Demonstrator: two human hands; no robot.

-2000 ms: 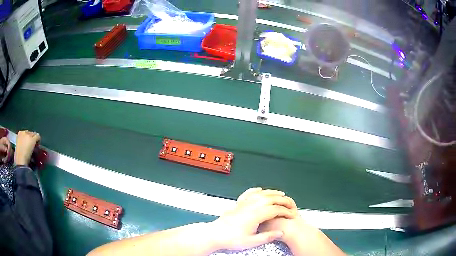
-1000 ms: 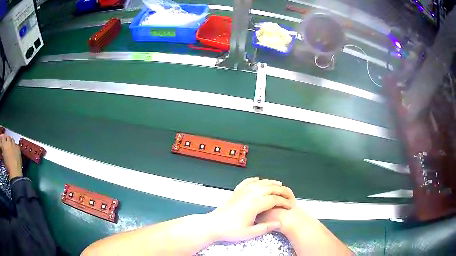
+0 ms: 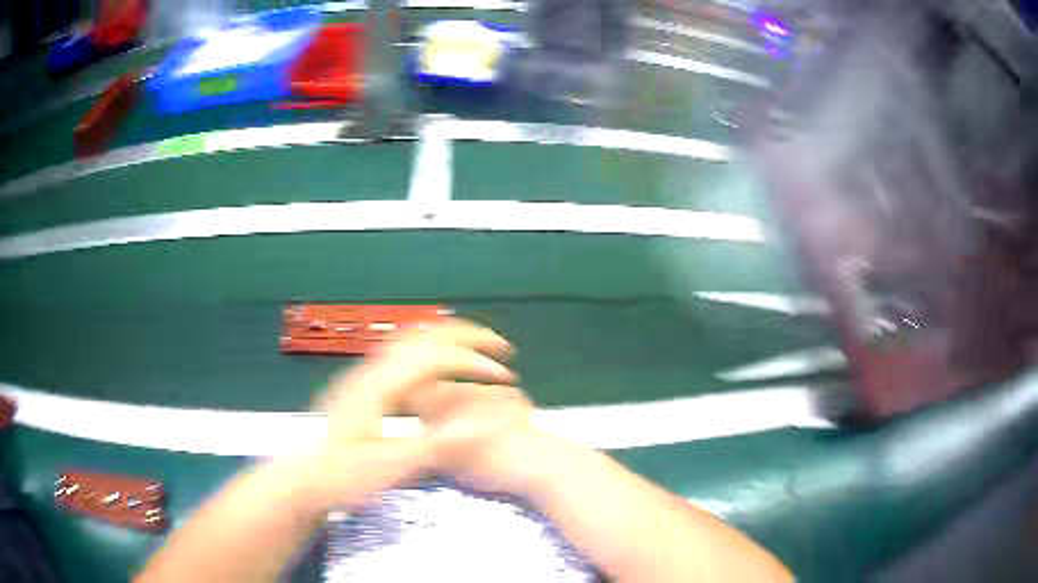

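My left hand [image 3: 387, 399] and my right hand [image 3: 484, 427] are laid together in front of my body, the left fingers over the right hand. Both are blurred, and the space between them is hidden. A red-brown carrier jig [image 3: 342, 328] with small seats in a row lies on the green surface just beyond; my left hand overlaps its right end in the picture, touching or not I cannot tell. A glittering, silver-covered parts tray [image 3: 444, 541] is below my wrists. A second red-brown jig [image 3: 110, 499] lies at the lower left.
Pale metal strips [image 3: 148, 430] run across the surface. At the far side are a blue bin [image 3: 216, 85], a red bin [image 3: 327, 68], a small blue-edged tray [image 3: 459, 51] and a metal post [image 3: 380, 68]. A large hazy red-brown plate [image 3: 899, 353] is at the right.
The view has turned right and blurred. The middle jig has shifted right relative to the metal bracket. My joined hands are now nearer to it and cover its right end. The neighbour's hand has left view.
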